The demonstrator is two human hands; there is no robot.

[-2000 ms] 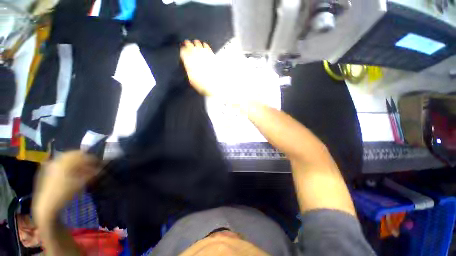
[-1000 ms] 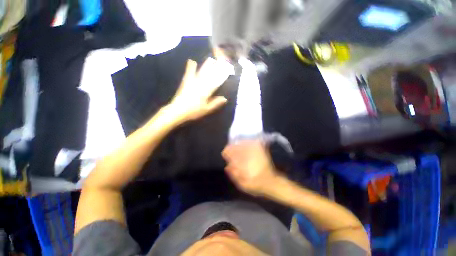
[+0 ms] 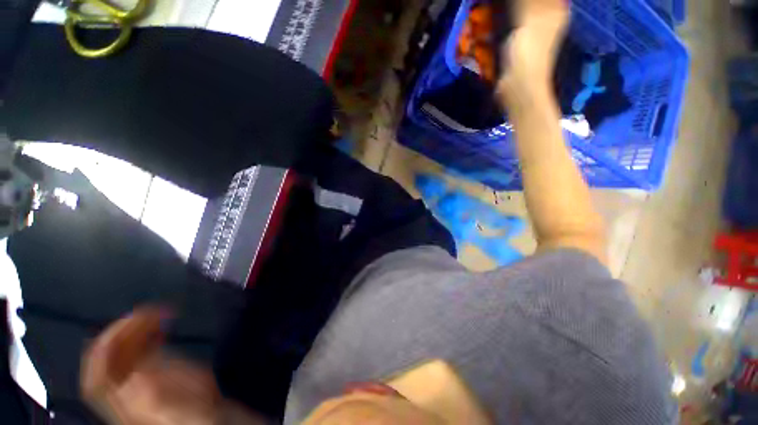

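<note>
A black fabric panel [image 3: 108,257] lies on the machine table at the left, partly under the machine's metal presser area [image 3: 17,187] at the left edge. My left hand [image 3: 145,365] is blurred over this fabric at the lower left; its hold is unclear. A separate rounded black panel [image 3: 174,100] lies above it. My right hand [image 3: 532,41] is blurred at the top edge, over a blue lattice basket [image 3: 665,124]; its fingers and anything in them cannot be made out. The basket holds dark fabric and an orange item [image 3: 476,41].
Yellow-handled scissors [image 3: 104,33] lie at the upper left. A printed ruler strip [image 3: 241,220] runs along the table's front edge. Black fabric with a grey strip [image 3: 339,200] hangs over the edge. Light blue scraps [image 3: 470,217] lie on the floor; a red object [image 3: 740,259] stands far right.
The view has swung to the right. My right hand has left the white strip by the needle and reached out over the basket. My left hand has moved back from the needle area.
</note>
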